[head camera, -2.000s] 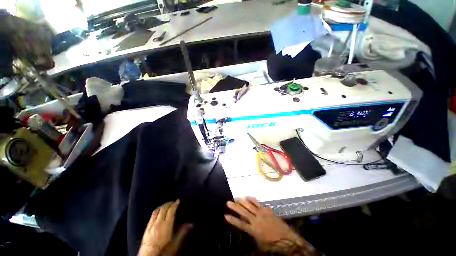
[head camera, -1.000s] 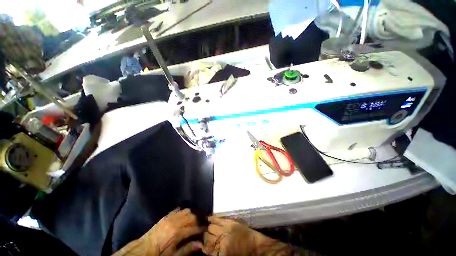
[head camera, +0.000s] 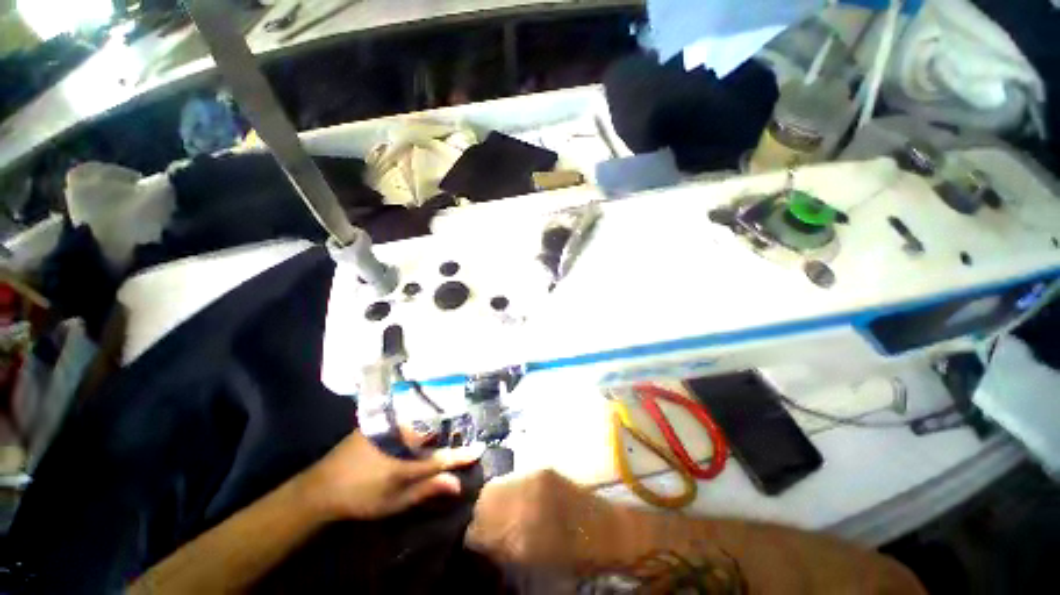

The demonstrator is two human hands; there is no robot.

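Note:
Dark cloth point(head camera: 198, 407) drapes over the left of the table and runs under the left end of the white sewing machine head point(head camera: 651, 302). My left hand point(head camera: 378, 474) lies on the cloth with fingers stretched toward the presser foot point(head camera: 494, 424). My right hand point(head camera: 537, 521) is beside it, blurred, with fingers curled on the dark cloth just in front of the foot. The fingertips of the right hand and the needle point are hidden. Scissors with a yellow and a red handle loop point(head camera: 694, 436) lie right of the needle area, their blades hidden.
A black phone point(head camera: 758, 432) lies right of the scissors. A grey metal rod point(head camera: 273, 128) rises from the head's left end. Cream and black scraps point(head camera: 424, 160) lie in the trough behind. A glass jar point(head camera: 796, 122) stands behind the head. A pale table edge crosses the back.
The view has come closer to the machine. Both hands have moved from the front of the cloth up to the presser foot. The cloth edge in front is now mostly covered by them.

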